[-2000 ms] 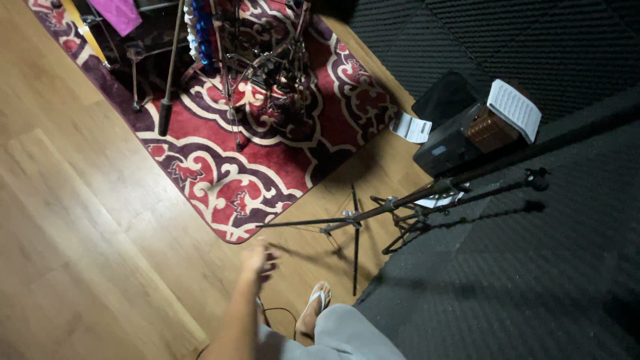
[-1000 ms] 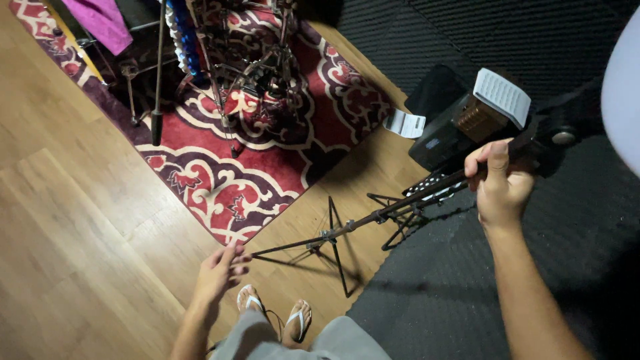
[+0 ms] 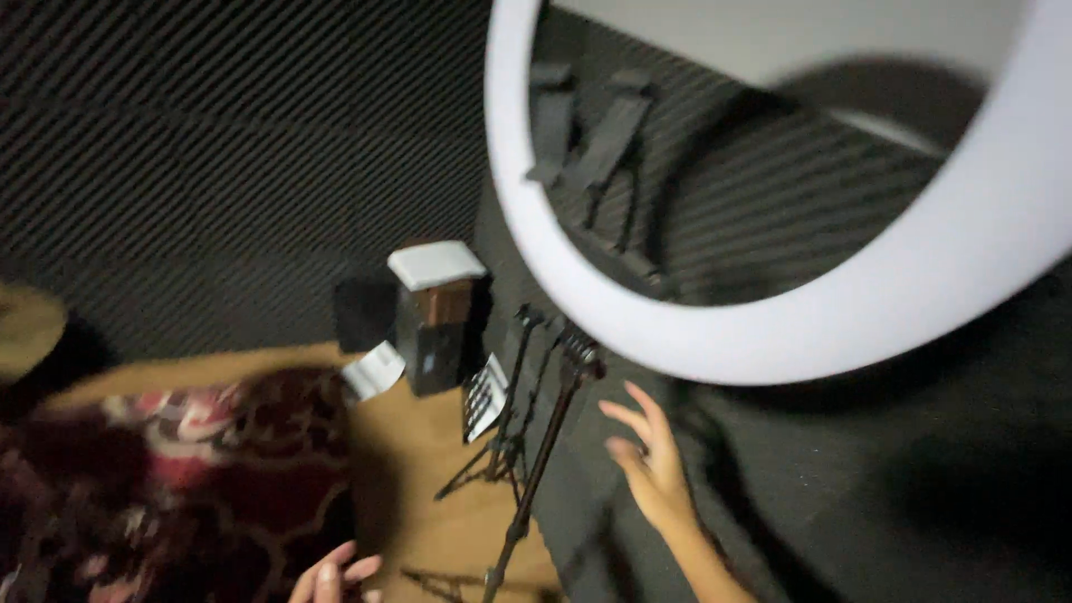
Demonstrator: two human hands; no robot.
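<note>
A white ring light [image 3: 712,343] with two dark phone clamps [image 3: 615,126] inside its ring fills the upper right, mounted on a thin black tripod stand [image 3: 536,477]. Just right of the stand's upper pole and below the ring, my right hand [image 3: 649,456] is raised with its fingers apart, holding nothing. My left hand [image 3: 335,578] shows only in part at the bottom edge, left of the stand, its fingers loosely bent and apart with nothing seen in them.
Dark ridged acoustic foam [image 3: 251,151] lines the walls. A black box-shaped object [image 3: 435,356] with a brown wooden piece and papers on it stands in the corner. Another black stand [image 3: 502,452] is behind the tripod. A red patterned rug [image 3: 276,477] covers wooden floor [image 3: 410,444] at left.
My right hand, which gripped the stand's upper pole one second ago, is off it. The view has swung up and right, so the ring light now shows large.
</note>
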